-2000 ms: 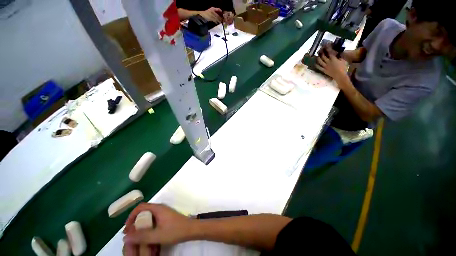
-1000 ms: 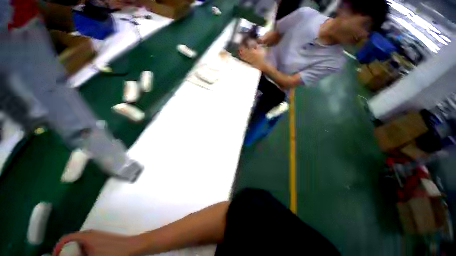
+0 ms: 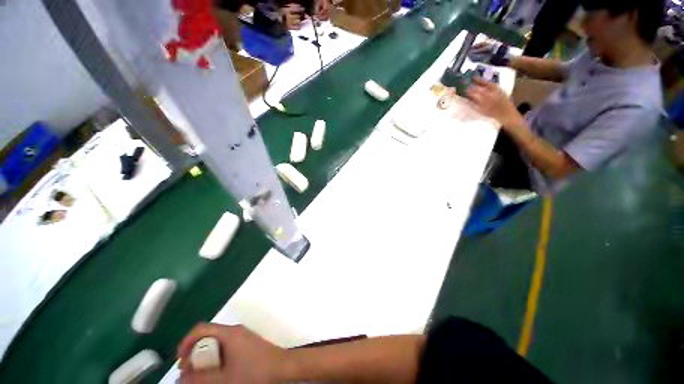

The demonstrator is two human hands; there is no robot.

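My right hand (image 3: 236, 356) is at the bottom of the view, its forearm reaching in from the right over the white bench. Its fingers are closed around a white plastic housing (image 3: 205, 353), whose rounded end shows. The hand's lower part is cut off by the frame edge. A dark slim tool handle (image 3: 330, 341) lies on the bench, mostly hidden behind my forearm. My left hand cannot be made out. Several similar white housings (image 3: 154, 305) lie on the green conveyor belt (image 3: 191, 281) beside the bench.
A grey metal post (image 3: 240, 142) stands at the bench edge near the belt. A white piece (image 3: 409, 126) lies farther up the white bench (image 3: 360, 247). A seated person (image 3: 600, 112) works at the right. Another person's hands, a blue bin (image 3: 266, 45) and cardboard boxes are across the belt.
The view swung right and came back. Housings near me on the belt lie in different places in view. The right hand still holds a housing; the dark handle is now more covered by my forearm.
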